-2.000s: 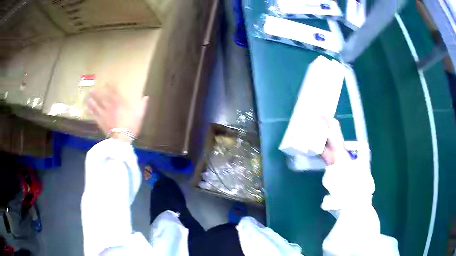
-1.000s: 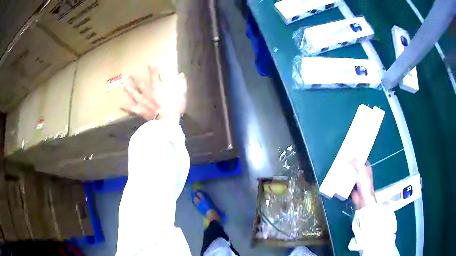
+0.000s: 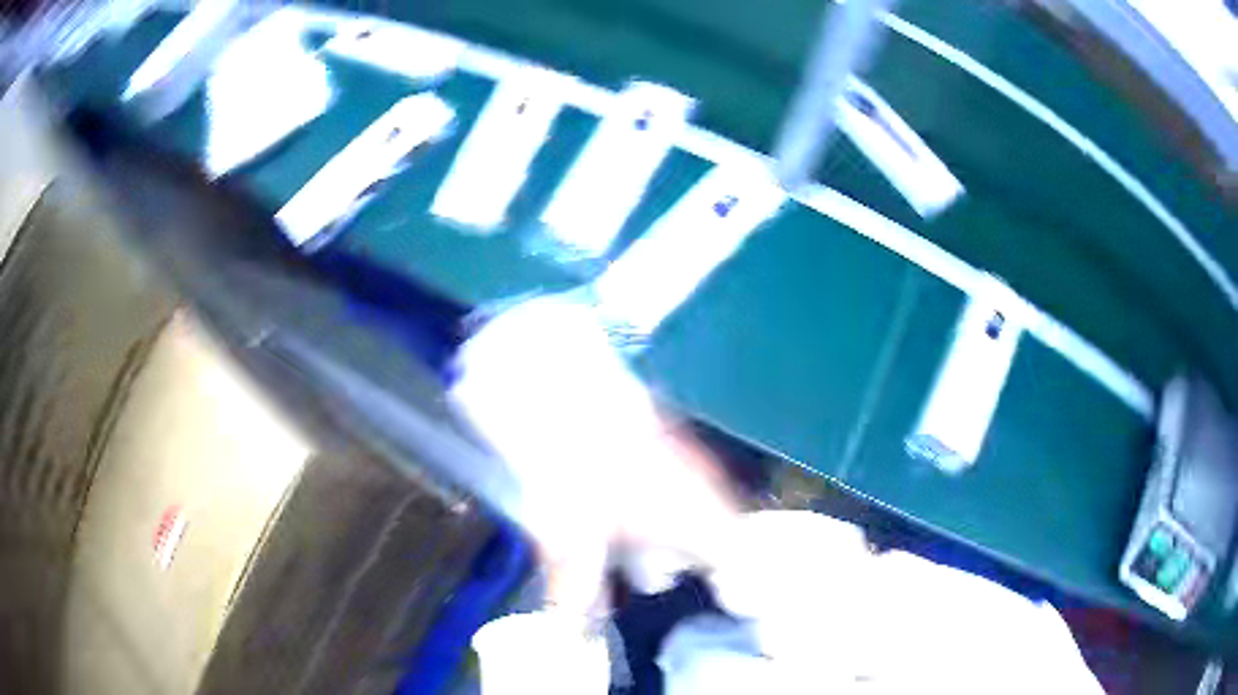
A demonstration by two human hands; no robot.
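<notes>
Plain white boxes point(image 3: 550, 394), blurred and overexposed into one white shape, are held low in front of me, over the bench's near edge. My right hand point(image 3: 699, 468) grips their right side. My left hand point(image 3: 577, 577) is at their lower end and appears to hold them too; its fingers are blurred. Several smartwatch retail boxes lie spread on the green bench, one point(image 3: 692, 251) just beyond the held boxes and another point(image 3: 971, 380) apart to the right.
A counting scale point(image 3: 1168, 557) stands at the right end of the green bench point(image 3: 788, 367). A metal post point(image 3: 821, 95) rises at the bench's white edge strip. One box point(image 3: 896, 147) lies beyond the strip. Large brown cartons point(image 3: 177, 502) stand at lower left, with blue pallet parts beside them.
The view has swung right along the bench. My left hand has left the brown carton and come to the white boxes. My right hand has lifted them off the bench surface.
</notes>
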